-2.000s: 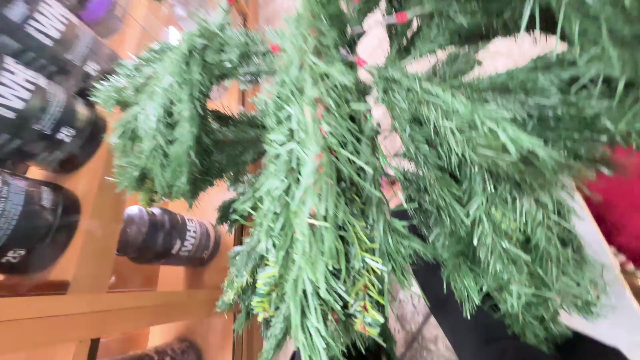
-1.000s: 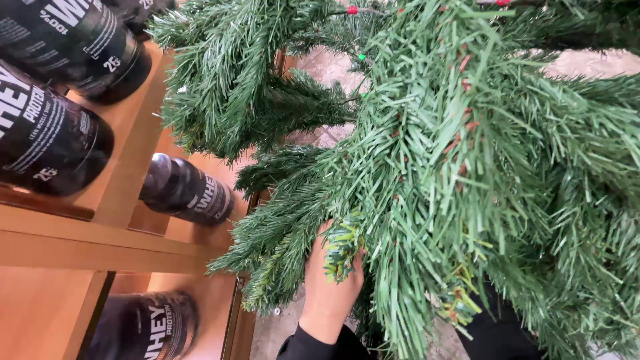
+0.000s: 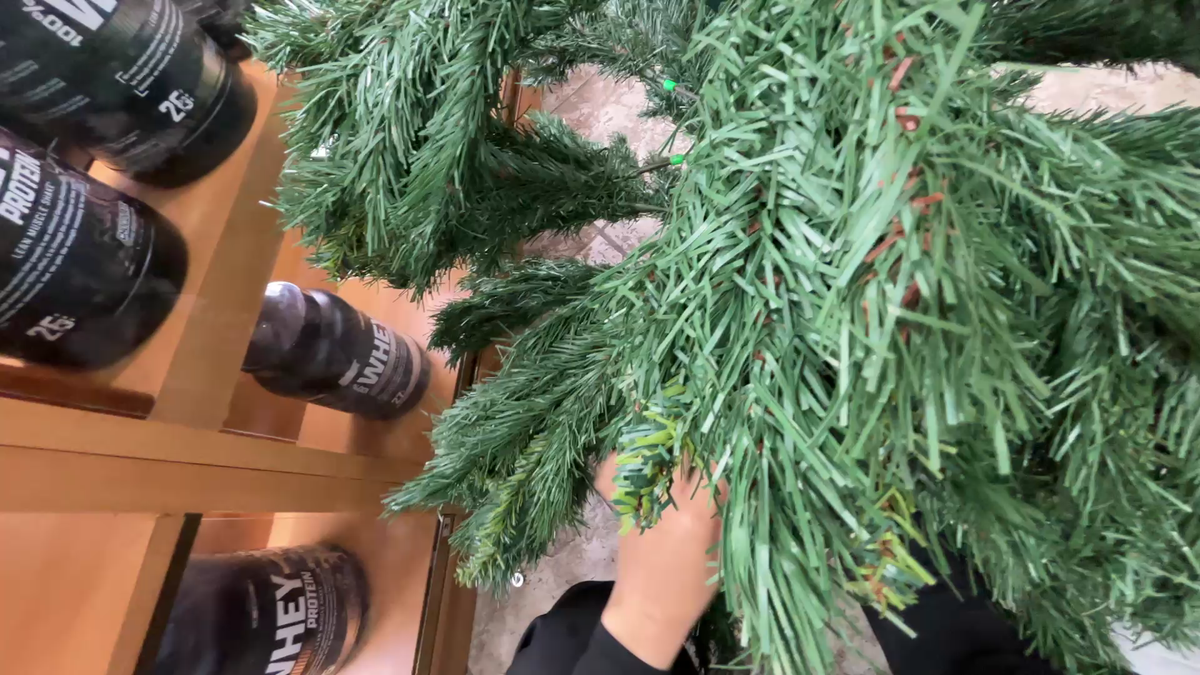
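My left hand (image 3: 666,553), in a black sleeve, reaches up from the bottom centre into an artificial fir branch (image 3: 741,375). Green needles cover most of its fingers, so its grip cannot be made out. A yellow-green tip (image 3: 647,459) lies over the knuckles. Another green branch (image 3: 394,150) spreads at the upper left, and dense foliage fills the right. Small green pieces (image 3: 677,160) sit on stems near the upper centre. My right hand is not seen; dark cloth (image 3: 937,609) shows through the needles at the lower right.
At the left stands a wooden shelf unit (image 3: 216,469) with black whey protein containers (image 3: 84,262) and a smaller dark bottle (image 3: 337,352). Stone-look floor (image 3: 553,572) shows between the shelf and the branches. A small round white thing (image 3: 517,579) lies by the shelf's edge.
Two seconds ago my left hand was not visible; one second ago it showed at the lower centre among the needles, where it remains. The view has shifted over the branches.
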